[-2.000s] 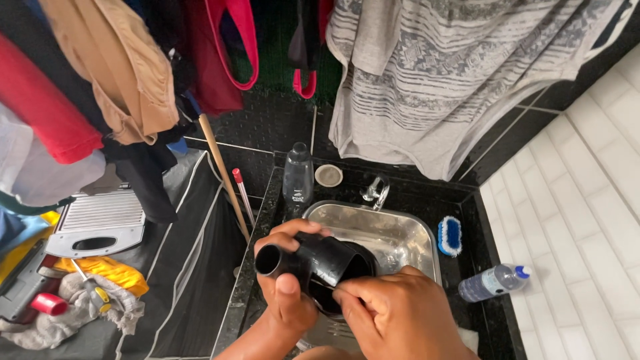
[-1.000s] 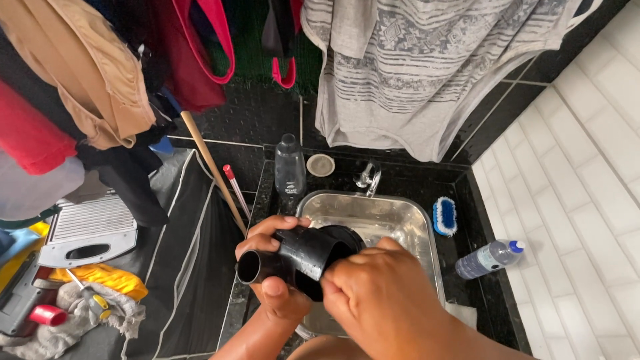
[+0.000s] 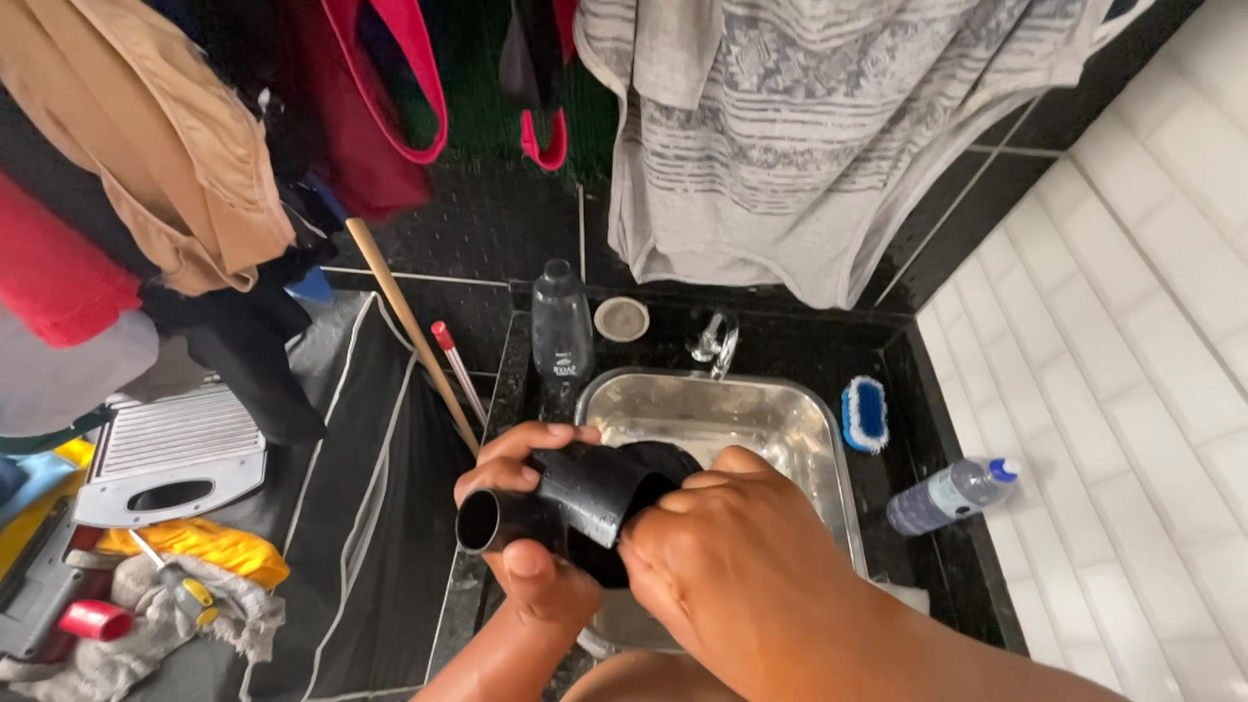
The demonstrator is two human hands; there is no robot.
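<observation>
A black plastic fitting (image 3: 591,487) with a round, hollow side outlet is held over the stainless steel sink (image 3: 846,507). My left hand (image 3: 536,546) wraps around its left side, fingers over the top and thumb below the outlet. At the fitting's open right end is my right hand (image 3: 731,556), its fingers curled at the rim; whether they grip the rim or something inside is hidden. Behind the sink stands a chrome faucet (image 3: 715,343).
A dark bottle (image 3: 562,331) and a round lid (image 3: 621,319) stand behind the sink. On the right are a blue-and-white brush (image 3: 865,414) and a clear bottle (image 3: 951,495). Clothes (image 3: 780,146) hang above. A screwdriver (image 3: 185,590) lies on cloths at left, near a wooden pole (image 3: 414,331).
My right hand keeps working at the open end of the fitting, its fingers more curled than two seconds ago. My left hand holds the fitting throughout.
</observation>
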